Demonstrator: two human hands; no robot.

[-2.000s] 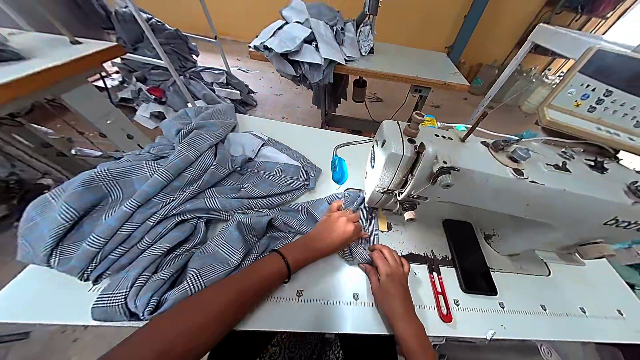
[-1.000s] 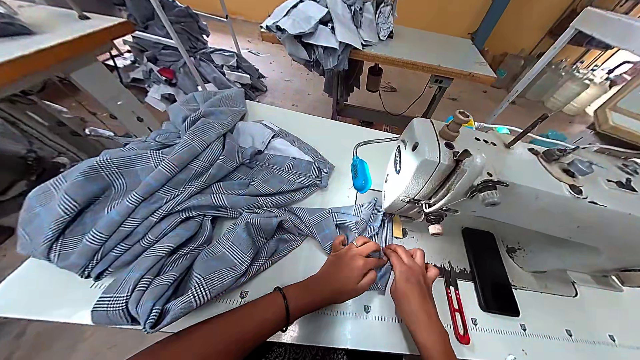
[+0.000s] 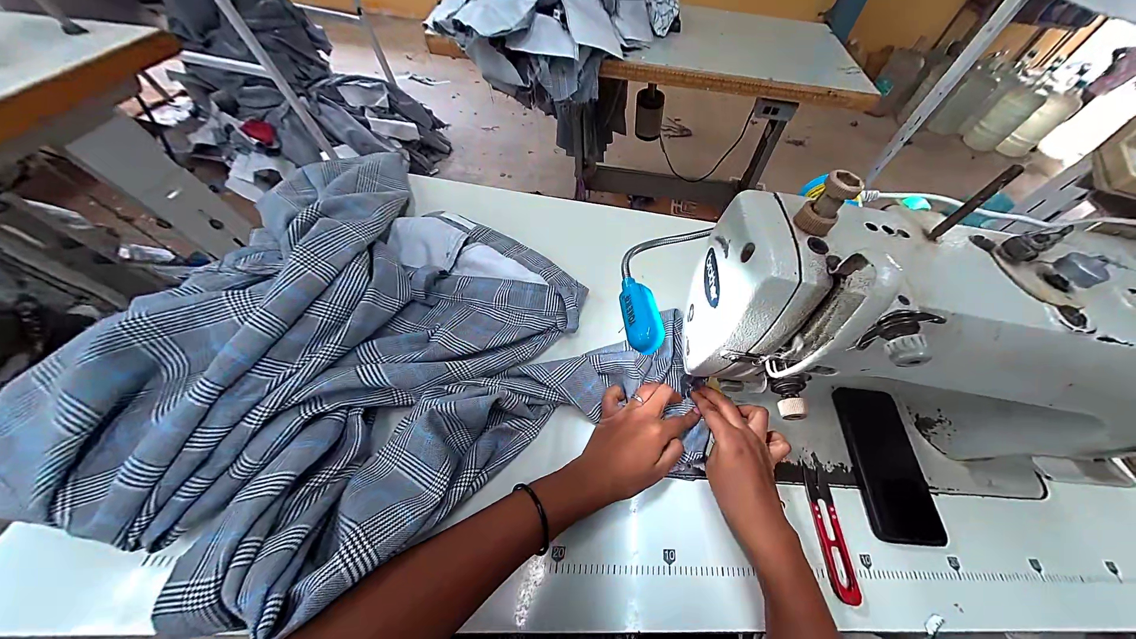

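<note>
A plaid grey-blue fabric garment (image 3: 355,355) lies bunched over the left of the sewing table, and its narrow end runs under the head of a Brother industrial sewing machine (image 3: 754,275). My left hand (image 3: 635,439) presses that end flat, fingers spread, just left of the needle area. Close beside it, my right hand (image 3: 741,444) has its fingertips on the fabric's right edge at the presser foot. The needle itself is hidden. A blue gooseneck lamp (image 3: 642,315) hangs over the cloth behind my left hand.
Right of my right hand lie red-handled thread snips (image 3: 832,541) and a black smartphone (image 3: 887,466) on the machine bed. A ruler scale runs along the white tabletop's (image 3: 621,603) front. Beyond stands another table (image 3: 763,62) with heaped cut fabric (image 3: 550,44).
My right hand has moved from the table's front, below the machine head, up beside my left hand at the cloth edge. The view has shifted somewhat.
</note>
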